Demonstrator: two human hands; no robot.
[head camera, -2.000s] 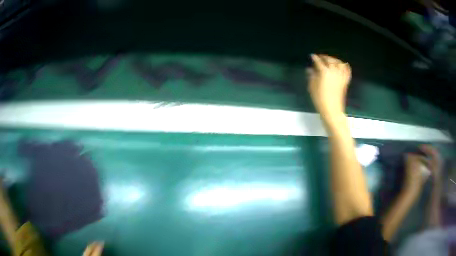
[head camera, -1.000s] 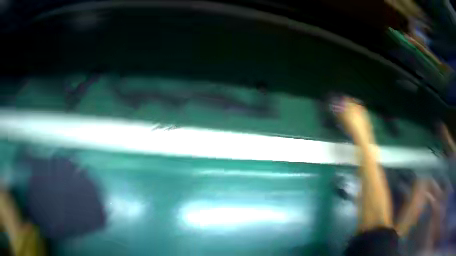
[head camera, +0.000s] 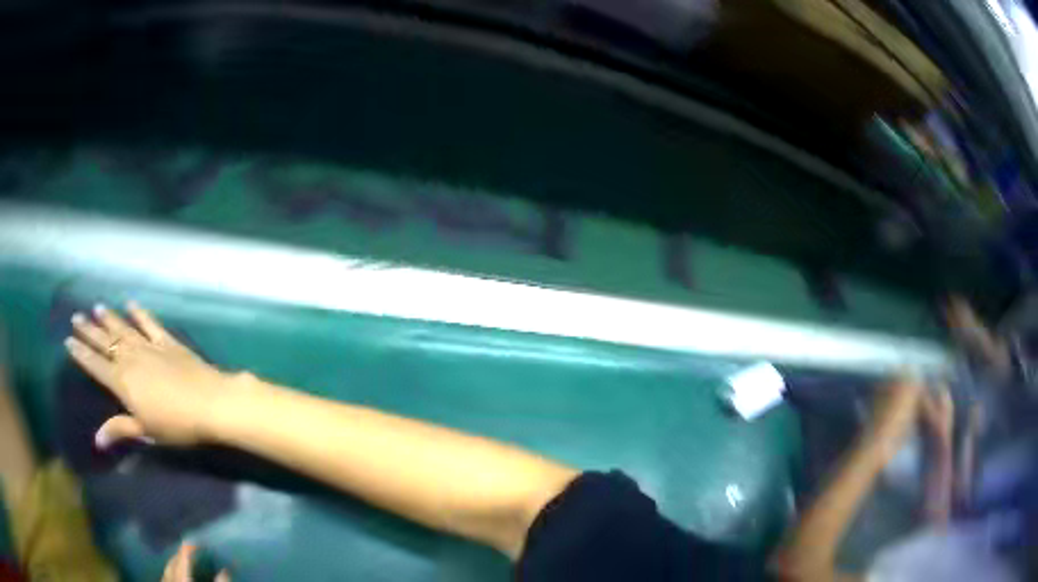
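Observation:
My right hand (head camera: 165, 381) reaches across from the lower right in a short black sleeve. It lies palm down, fingers spread, a ring on one finger, over the pile of dark blanks (head camera: 171, 500) at the left of the green worktop. It seems to hold nothing; what is under the palm is hidden. Of my left hand (head camera: 180, 565) only fingertips show at the bottom edge below the pile, the rest cut off. Blurred dark folded pieces (head camera: 552, 233) lie on the green belt strip beyond the white rail (head camera: 478, 298).
A white block (head camera: 756, 390) lies on the worktop at right, near the rail. Another person's hands and forearms (head camera: 848, 489) are at the right over dark material. A person's yellow sleeve (head camera: 57, 529) is at lower left. Brown cartons (head camera: 820, 57) stand beyond the belt.
My right hand has moved from over the belt at right, down and left onto the pile. Separate dark pieces now show on the belt at right. The view has shifted, showing more at the upper right.

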